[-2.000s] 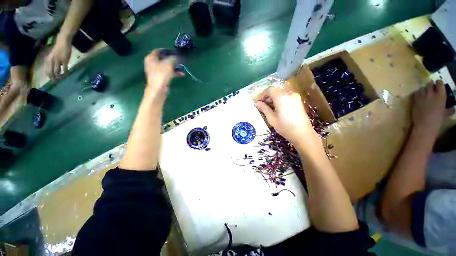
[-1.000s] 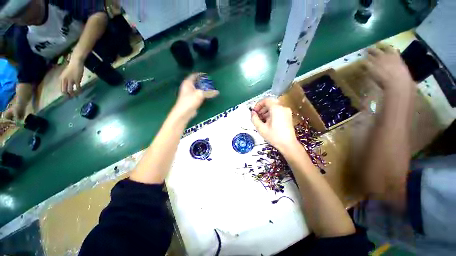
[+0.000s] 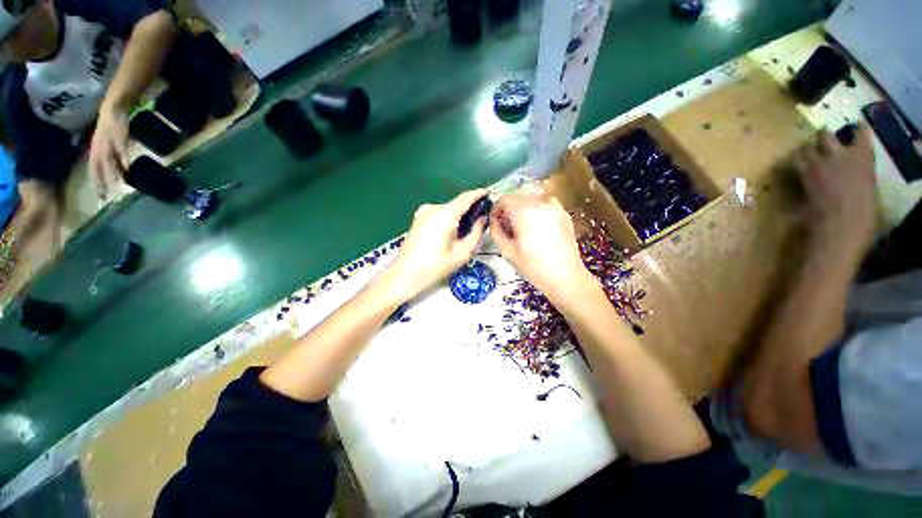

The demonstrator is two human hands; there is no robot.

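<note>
My left hand [image 3: 445, 235] holds a dark round board assembly [image 3: 474, 217] on its edge above the far end of the white sheet [image 3: 455, 395]. My right hand [image 3: 531, 238] meets it there with its fingertips pinched; a small dark piece shows at them, too small to name surely. A blue round circuit board [image 3: 472, 282] lies flat on the sheet just below the hands. The loose pile of red and black lead wires [image 3: 551, 329] lies right of it, partly under my right forearm. A second round piece is mostly hidden by my left forearm; only a dark edge shows.
A cardboard box [image 3: 662, 231] of glossy dark parts stands right, beside the white post [image 3: 566, 86]. The green belt [image 3: 334, 192] beyond carries black housings [image 3: 342, 107] and a board assembly [image 3: 513, 98]. Other people's arms reach in at left and right. A black cable [image 3: 452, 486] lies nearest me.
My left hand has come back from over the belt with the board assembly and now meets my right hand. The parts on the belt have shifted in view.
</note>
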